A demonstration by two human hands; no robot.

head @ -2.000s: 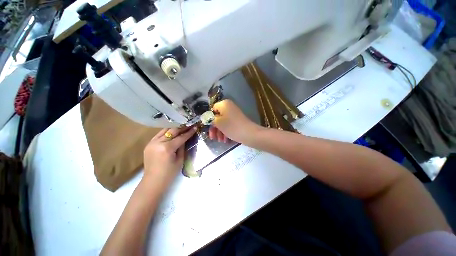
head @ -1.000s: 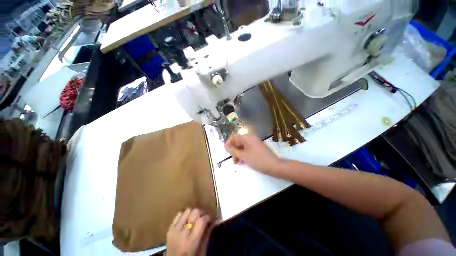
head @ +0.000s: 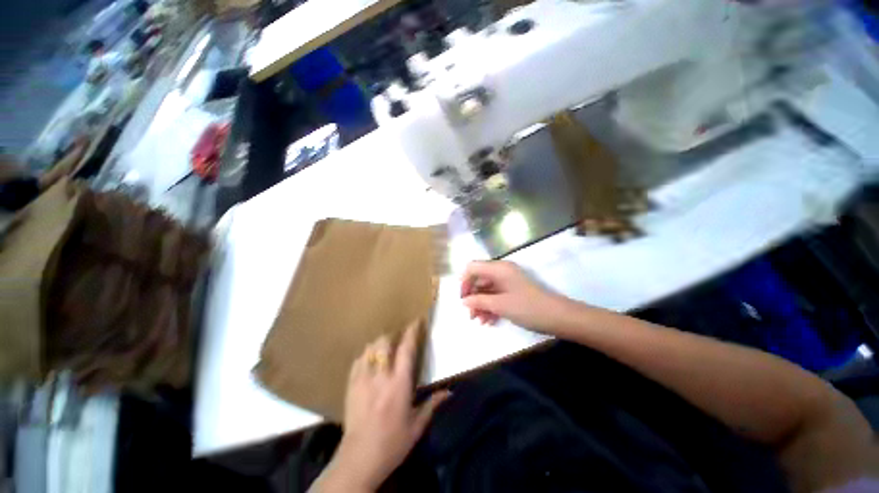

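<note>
A brown fabric panel (head: 352,289) lies flat on the white table, left of and in front of the sewing machine. My left hand (head: 386,390) rests on the panel's near right part, fingers spread, a yellow ring on one finger. My right hand (head: 492,294) is just right of the panel, above the table, with its fingers curled together; the blur hides whether anything is between them. The sewing machine (head: 453,125) has a bright light spot by its needle area. A bunch of brown zippers (head: 596,183) lies on the machine bed. The frame is blurred.
A tall stack of brown panels (head: 125,289) stands left of the white table (head: 236,385). A red bundle (head: 209,151) and a light-topped table (head: 313,29) are farther back. Part of a person's arm shows at the far left edge. Dark clothing is below the table's front edge.
The view has turned left, showing more of the stack. The panel came out from the needle area onto the table. My left hand now lies on it, and my right hand has left the needle area.
</note>
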